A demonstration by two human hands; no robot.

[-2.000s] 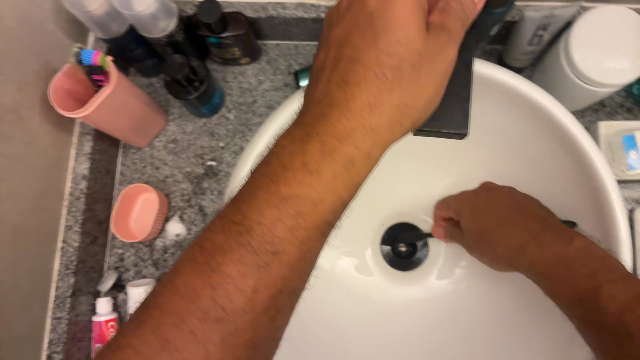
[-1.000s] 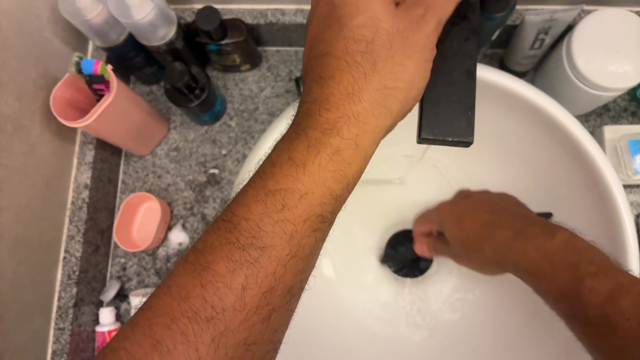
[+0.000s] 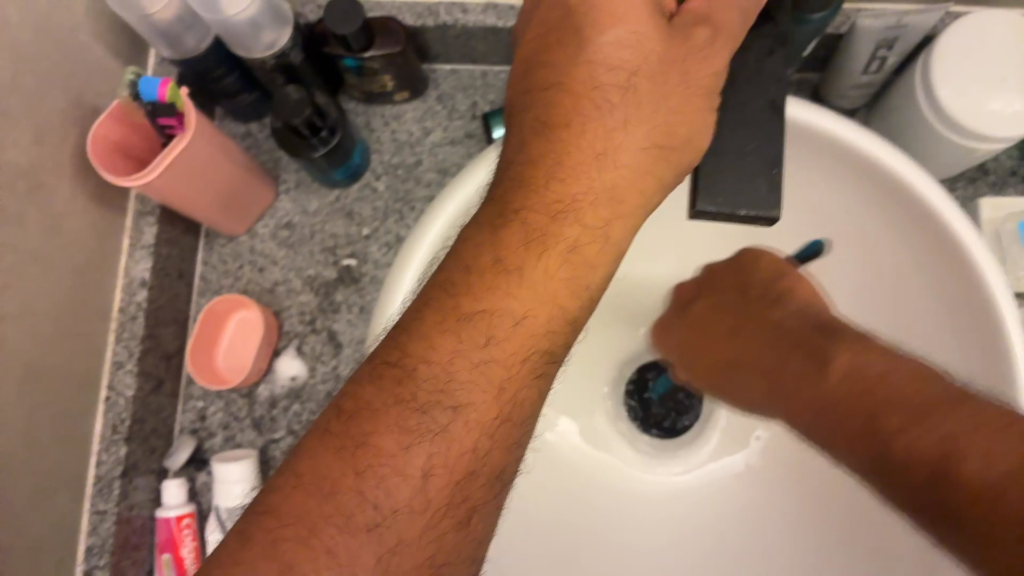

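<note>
My right hand (image 3: 744,328) is closed around a dark teal toothbrush (image 3: 810,251), whose handle end sticks out behind the hand. The brush's other end lies over the black drain (image 3: 664,400) of the white washbasin (image 3: 560,512). My left hand (image 3: 616,88) is up at the black faucet (image 3: 740,160), against its left side near the top edge. Its fingertips are largely out of view, so its grip cannot be made out. Shallow water glints around the drain.
On the granite counter (image 3: 320,264) at the left stand a pink cup (image 3: 216,176) with toothbrushes, a small pink cup (image 3: 232,342), dark bottles (image 3: 320,136) and toothpaste tubes (image 3: 178,528). White foam (image 3: 290,368) lies there too. A white jar (image 3: 960,88) and a grey tube (image 3: 872,56) stand behind the basin's right rim.
My right hand has shifted slightly, and the handle end shows more plainly behind it. Water streaks seen under the faucet one second ago no longer show. My left hand stays at the faucet.
</note>
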